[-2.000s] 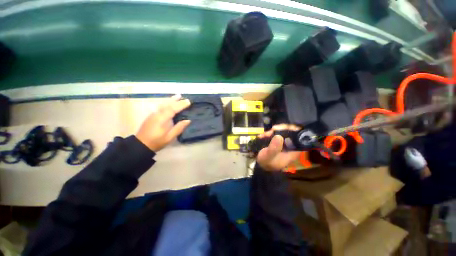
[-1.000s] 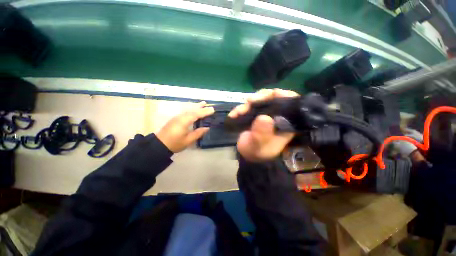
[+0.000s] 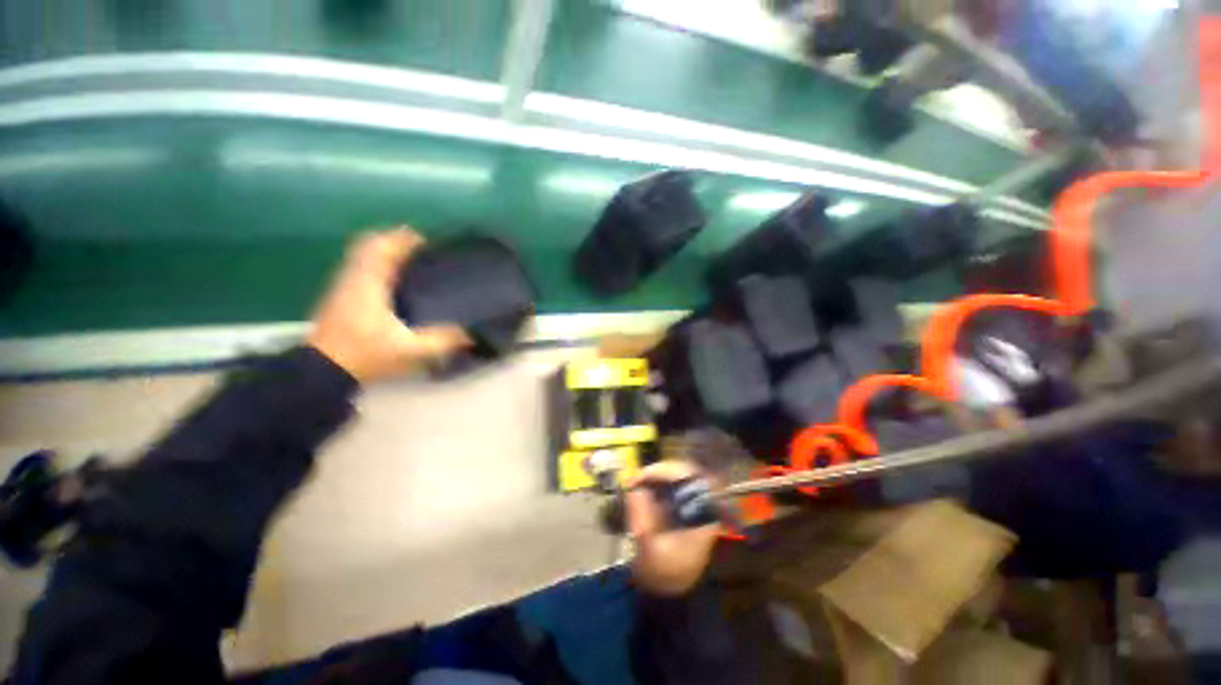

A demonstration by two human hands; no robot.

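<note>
My left hand [image 3: 379,311] grips a black housing [image 3: 469,288] from its left side, over the near rail and edge of the green belt; the housing is blurred. My right hand [image 3: 672,538] is closed around the black electric screwdriver [image 3: 690,502] at the near end of the yellow and black screw feeder [image 3: 609,422]. The driver's tip is too blurred to make out against the feeder. Black carrying handles [image 3: 38,506] lie at the far left of the bench, partly hidden by my left sleeve.
The green belt [image 3: 161,187] carries more black housings [image 3: 643,230]. Other housings [image 3: 781,316] are stacked behind and right of the feeder. An orange coiled hose [image 3: 964,321] and a grey line cross the right side. An open carton [image 3: 924,575] stands at lower right.
The housing has gone from the bench up to the belt's edge in my left hand. My right hand has moved from over the housing down to the feeder with the screwdriver.
</note>
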